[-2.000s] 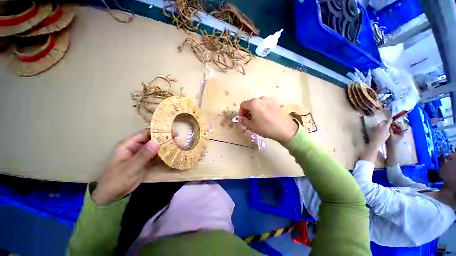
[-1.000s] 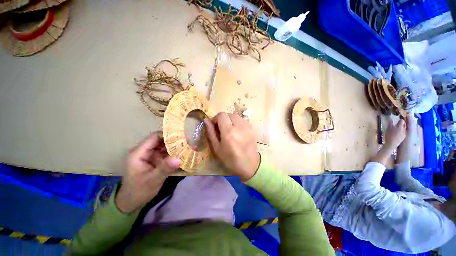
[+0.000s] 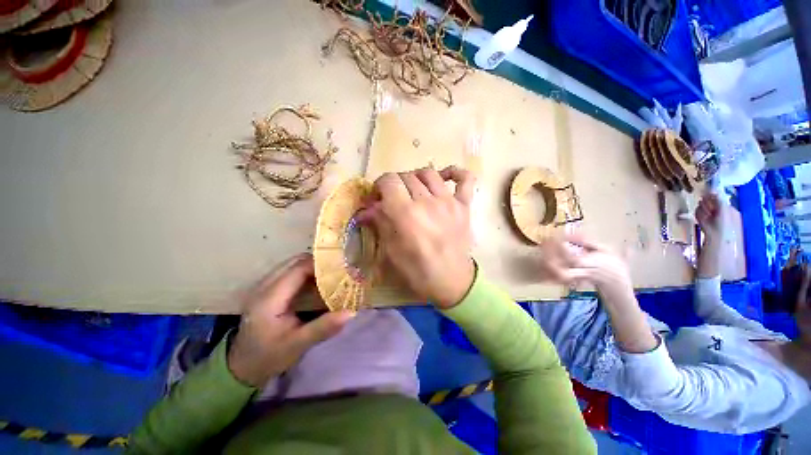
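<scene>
A tan straw ring (image 3: 334, 247) is held tilted above the table's front edge. My left hand (image 3: 283, 322) grips its lower left rim, thumb in front. My right hand (image 3: 425, 229) is at the ring's right side, with fingertips at the centre hole; whether they hold a small applicator is hidden. A bunch of brown cord loops (image 3: 283, 158) lies behind the ring. The cardboard pad (image 3: 405, 133) lies behind my right hand, which hides most of its stained centre.
A corded straw ring (image 3: 528, 206) lies right of the pad, near another person's hand (image 3: 587, 262). A cord pile (image 3: 413, 49) and white glue bottle (image 3: 503, 43) are at the back. Red-banded rings (image 3: 67, 67) are far left, stacked rings (image 3: 665, 160) right, a blue crate (image 3: 587, 44) behind.
My right hand has moved from the pad to the ring's hole. The ring has moved right and turned more edge-on. The other person's hand has reached toward the corded ring.
</scene>
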